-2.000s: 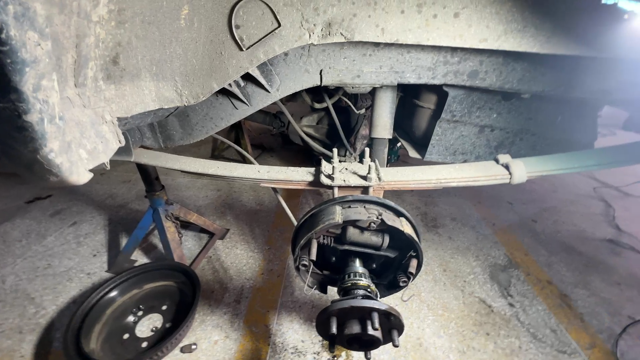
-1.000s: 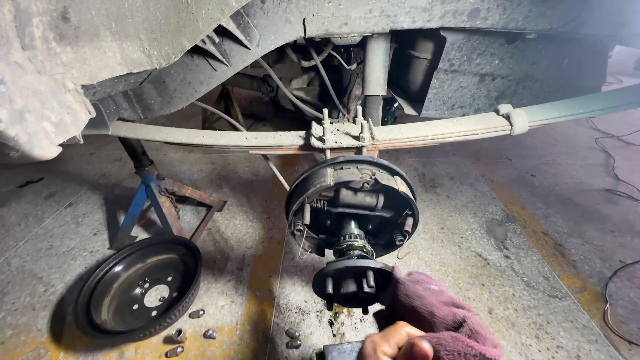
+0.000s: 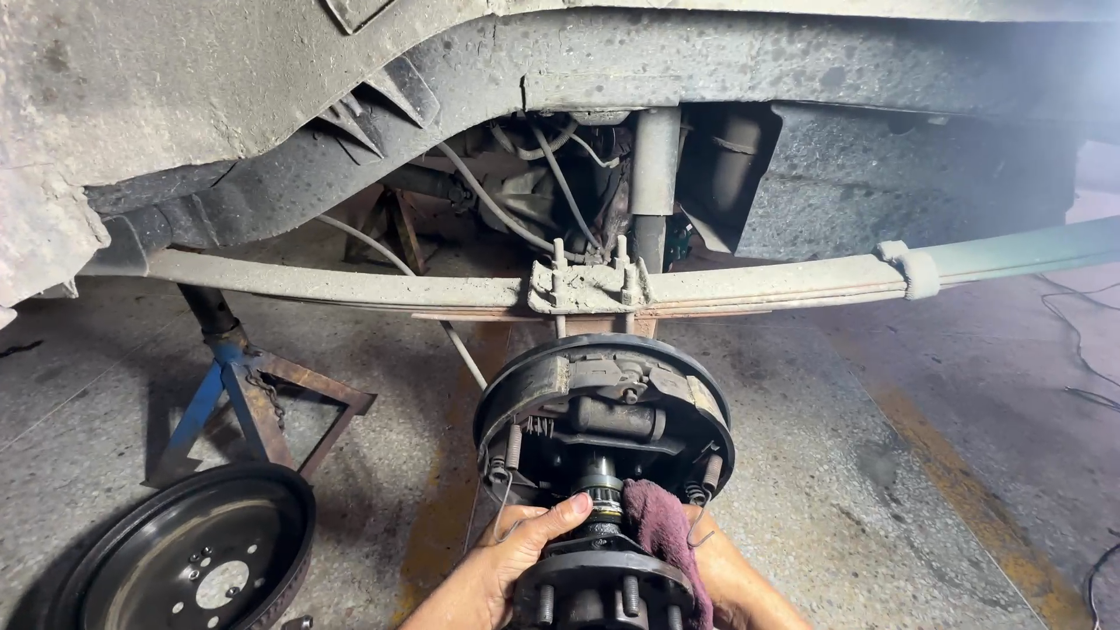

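Note:
An axle shaft with a studded wheel flange (image 3: 604, 573) and a bearing (image 3: 604, 497) stands out from the drum brake backing plate (image 3: 604, 346). My left hand (image 3: 525, 542) has its thumb on the bearing's left side; its other fingers are hidden below. On the right, my right hand (image 3: 713, 551) holds a maroon cloth (image 3: 665, 525) against the bearing and shaft, with most fingers hidden. Brake shoes, coil springs and a wheel cylinder (image 3: 617, 420) sit on the backing plate around the shaft.
A leaf spring (image 3: 394, 287) crosses above the brake, under the vehicle's frame rail (image 3: 744, 70). At the left stands a blue and rusty jack stand (image 3: 249, 394), with a black brake drum (image 3: 175, 560) on the floor in front. A cable (image 3: 1076, 332) lies at the right.
Both my hands are now at the bearing; two seconds ago neither was in view. The maroon cloth has moved from the flange's right side up to the shaft.

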